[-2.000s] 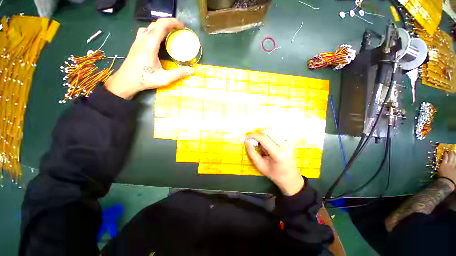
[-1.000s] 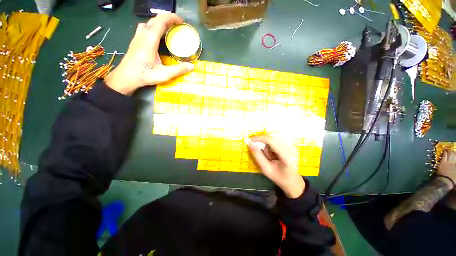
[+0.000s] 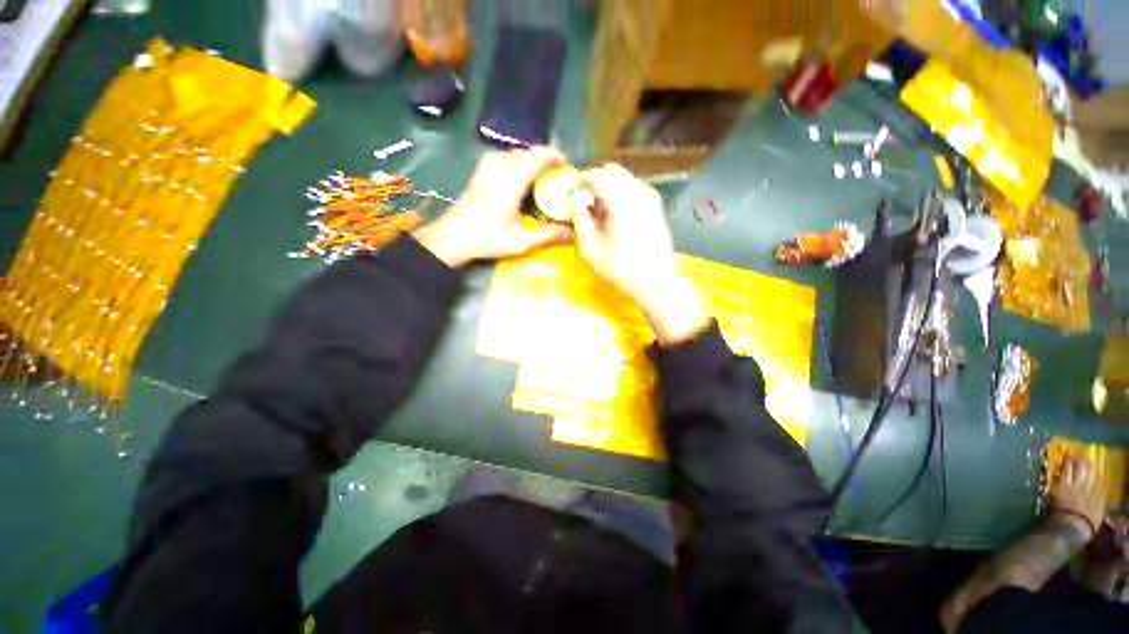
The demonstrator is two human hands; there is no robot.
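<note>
My left hand (image 3: 498, 208) holds a small round tub (image 3: 556, 195) with a pale inside, above the upper left edge of the flexible circuit strips. My right hand (image 3: 623, 235) is at the tub's opening, its fingers pinching a small white applicator (image 3: 582, 198) that is mostly hidden. The yellow-orange flexible circuit strips (image 3: 743, 320) lie flat, with glare at the left and a stepped lower edge. My right hand and sleeve cover part of them. The picture is somewhat blurred.
Wired strips (image 3: 130, 204) lie at far left, loose lead wires (image 3: 359, 214) left of my left hand. A smartphone (image 3: 521, 84) and cardboard box (image 3: 675, 74) are behind. A black box with cables (image 3: 867, 303) stands right, near a second lead bundle (image 3: 820, 245). Another person's hand (image 3: 1077, 486) is at far right.
My right hand has moved up and left from the lower part of the strips to the tub. The camera view has shifted, showing more of the wired strips at left and the box.
</note>
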